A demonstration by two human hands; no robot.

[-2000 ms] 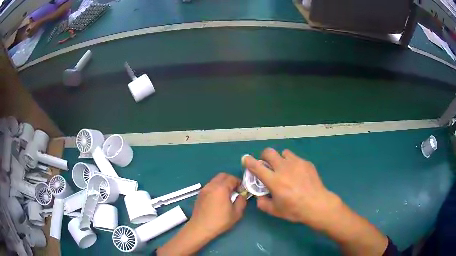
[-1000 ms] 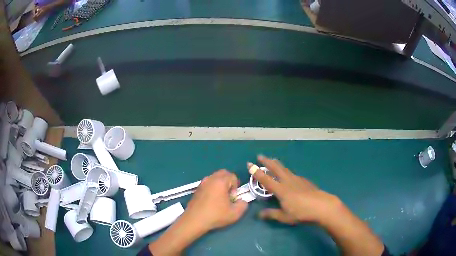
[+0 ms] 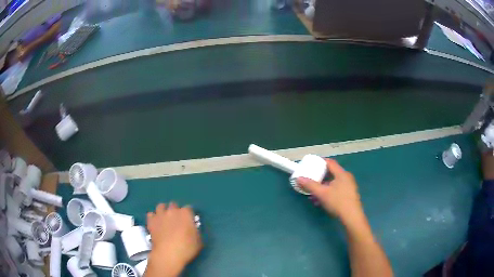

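My right hand [image 3: 340, 190] holds a white fan housing [image 3: 310, 169] by its round head, above the green tabletop. Its slotted grille faces down toward me and its handle points up and left over the pale edge strip. My left hand [image 3: 174, 236] is back up over the table, beside the pile of housings. A small white piece shows at its right side and a housing [image 3: 135, 242] lies at its left; its fingertips are hidden, so I cannot tell whether it grips either.
Loose white housings [image 3: 112, 184] lie at left beside a carton [image 3: 51, 178] full of more. A motor unit [image 3: 452, 155] stands at right. The conveyor belt [image 3: 244, 108] carries two fan pieces at left. Another person's arm [image 3: 488, 162] is at the right edge.
My right hand has lifted the housing up toward the edge strip and turned it. My left hand has let go of it and moved left to the pile. The belt pieces moved left.
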